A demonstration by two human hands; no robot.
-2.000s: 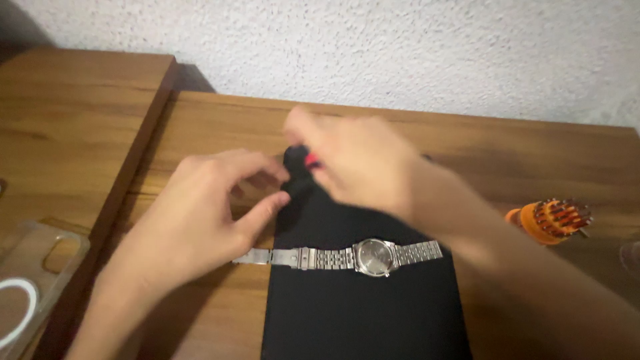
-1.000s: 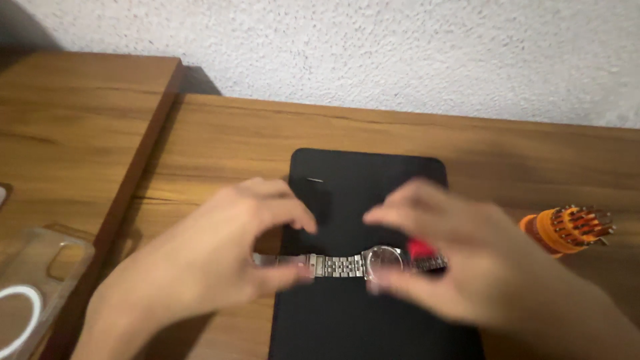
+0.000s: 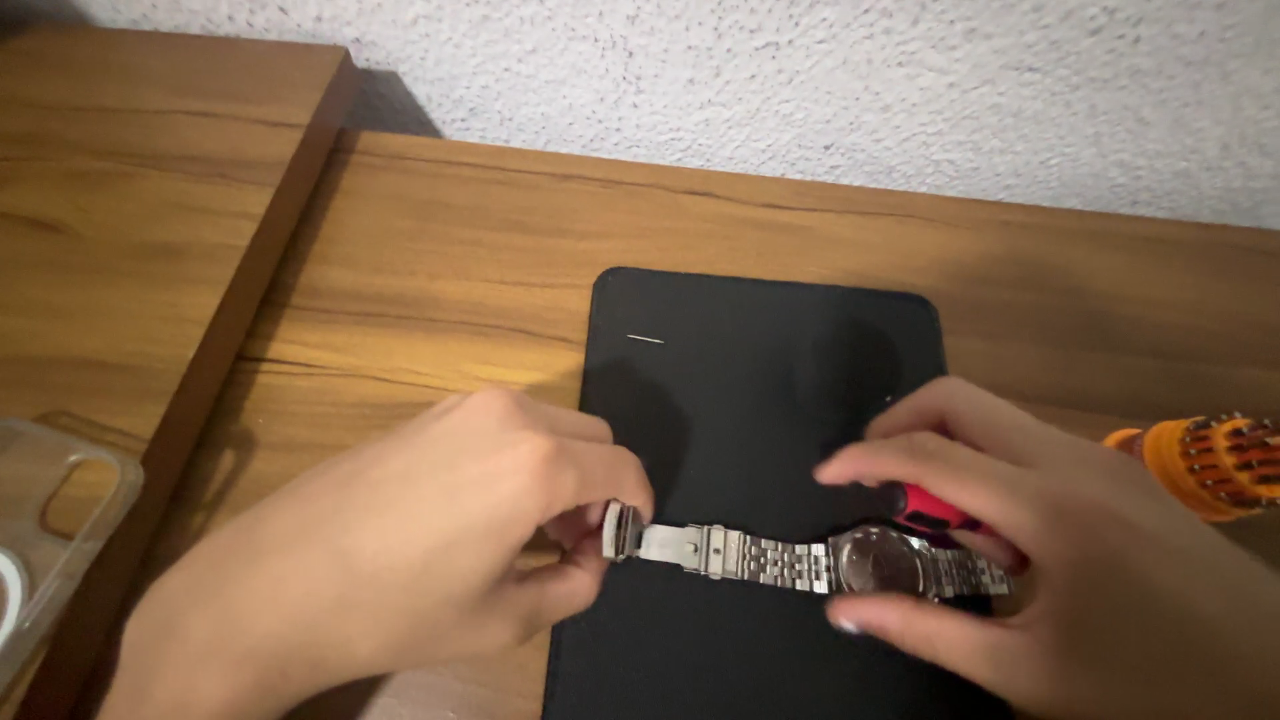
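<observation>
A wristwatch with a steel link bracelet (image 3: 785, 562) lies across a black mat (image 3: 740, 420), its round case (image 3: 880, 562) toward the right. My left hand (image 3: 500, 530) pinches the clasp end (image 3: 622, 530) of the bracelet between thumb and fingers, at the mat's left edge. Around the case, my right hand (image 3: 990, 540) is spread, thumb below it and forefinger above. A red and black tool (image 3: 935, 508), perhaps a small screwdriver, is tucked in the fingers of that hand. Near the mat's top left lies a thin metal pin (image 3: 645, 338).
An orange holder with several dark bits (image 3: 1215, 465) stands at the right. On the raised wooden board (image 3: 170, 130) at the left is a clear phone case (image 3: 70, 520). A rough white wall (image 3: 800, 90) rises behind the wooden table (image 3: 480, 230).
Both hands have come down from the mat's top to the watch. My left hand has taken hold of the clasp end. The pin, hidden two seconds ago, is in sight.
</observation>
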